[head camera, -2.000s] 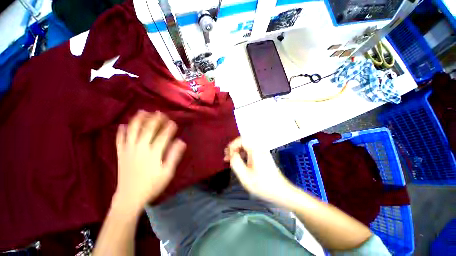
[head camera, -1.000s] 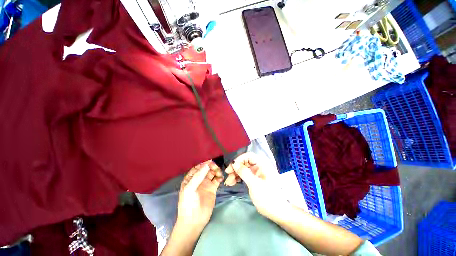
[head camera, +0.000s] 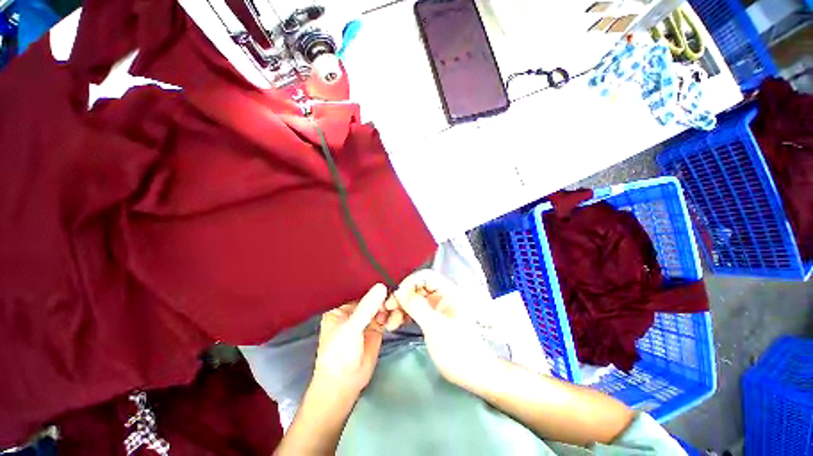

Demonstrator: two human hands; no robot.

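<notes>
A large dark red garment piece (head camera: 241, 223) spreads from under the needle area (head camera: 303, 96) over the table's front edge to my lap. A narrow dark green tape (head camera: 343, 200) runs down it from the presser foot to its lower edge. My left hand (head camera: 355, 331) and my right hand (head camera: 430, 312) are together at the tape's lower end, fingertips pinched and nearly touching. The tape's end goes in between the fingertips and is hidden there. Which hand holds more of it is hard to tell.
A smartphone (head camera: 462, 61) lies right of the needle, with a ringed cord (head camera: 557, 77) beside it. A checked cloth (head camera: 655, 85) and yellow looped handles (head camera: 682, 40) are farther right. Blue baskets (head camera: 704, 352) with dark red pieces stand on the floor at right.
My left hand has left its flat position on the red cloth and joined my right hand at the tape's lower end. The tape now shows along the cloth. The view has shifted.
</notes>
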